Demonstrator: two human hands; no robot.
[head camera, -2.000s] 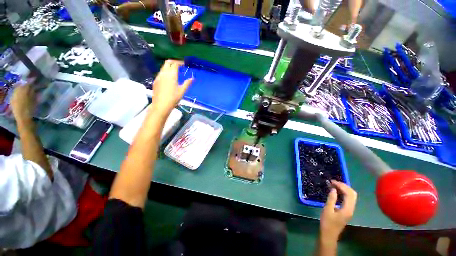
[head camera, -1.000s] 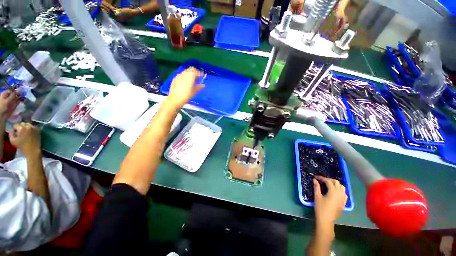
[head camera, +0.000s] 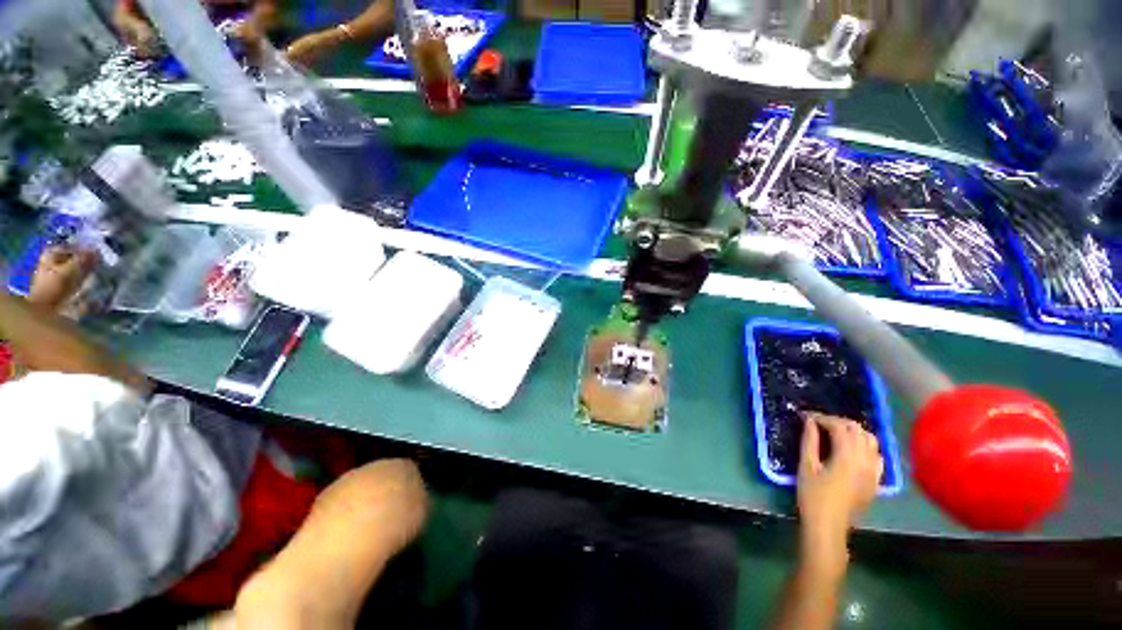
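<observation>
My right hand (head camera: 839, 468) is over the front of the blue-rimmed tray of black parts (head camera: 812, 382), its fingers bent down among the small parts; whether it pinches one is hidden. My left hand (head camera: 381, 498) is a blurred shape below the bench's front edge; its fingers do not show. The fixture (head camera: 631, 359), a small silver block, sits on the brownish base plate (head camera: 625, 400) under the hand press (head camera: 671, 252). The clear box (head camera: 495, 345) left of it holds white and red sticks. The press lever's red ball knob (head camera: 990, 457) is right of the black-parts tray.
A white lidded container (head camera: 394, 314) and a phone (head camera: 263, 354) lie left of the clear box. A blue tray (head camera: 523, 203) is behind. Trays heaped with sticks (head camera: 941, 234) stand rear right. Another person's sleeve (head camera: 111, 480) and hand (head camera: 59, 273) are at left.
My left hand has come back from over the rear blue tray to below the bench edge. My right hand stays at the black-parts tray. The view has shifted slightly.
</observation>
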